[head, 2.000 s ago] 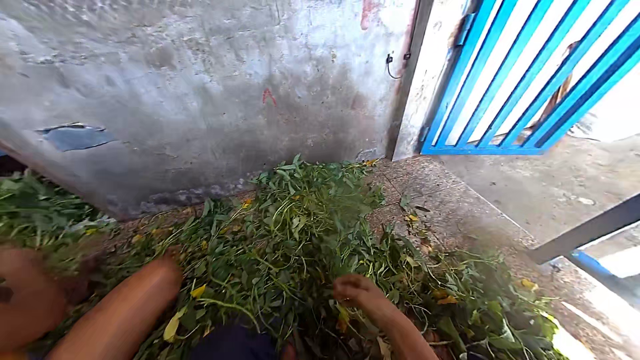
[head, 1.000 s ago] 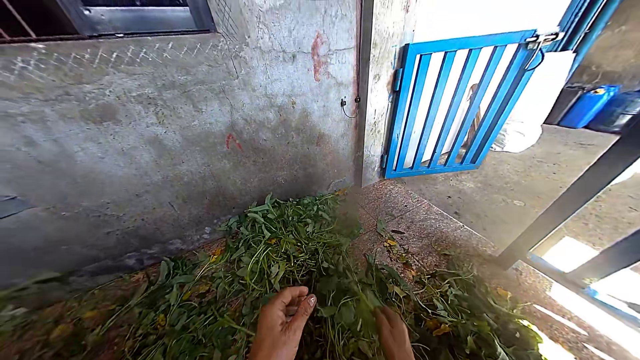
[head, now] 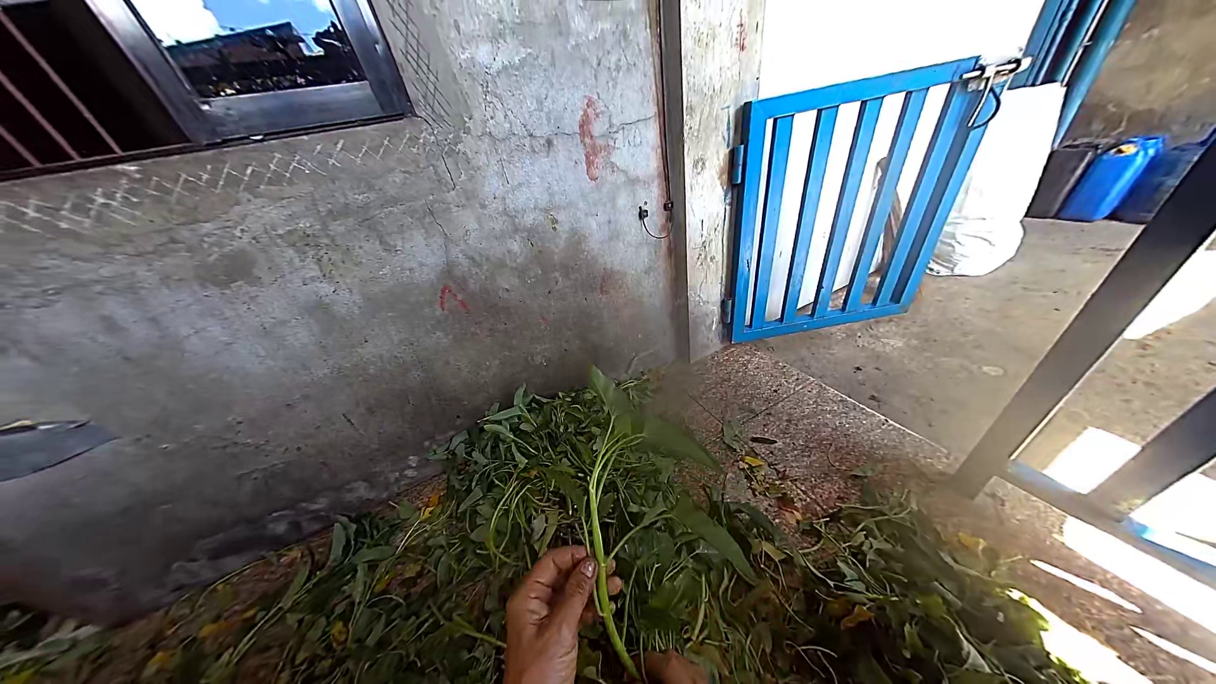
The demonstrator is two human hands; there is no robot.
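Note:
My left hand (head: 553, 613) pinches a green leafy stem (head: 597, 513) between thumb and fingers at the bottom centre. The stem stands roughly upright, its broad leaves spread above and to the right. My right hand (head: 673, 668) is low at the frame's bottom edge, close to the stem's lower end; most of it is cut off, and whether its fingers grip the stem does not show. Under and around both hands lies a wide heap of leafy green stems (head: 532, 456) with some yellow leaves mixed in.
A grey concrete wall (head: 313, 351) with a barred window (head: 275, 57) rises behind the heap. To the right are a blue metal gate (head: 826, 214), a dark metal railing (head: 1092, 332), a white sack (head: 997, 190) and blue plastic containers (head: 1111, 179). Speckled flooring (head: 807, 418) borders the greens.
A single stem is now held up in my left hand, whose thumb and fingers showed no raised stem a second ago. My right hand is lower in view. The view has tilted up.

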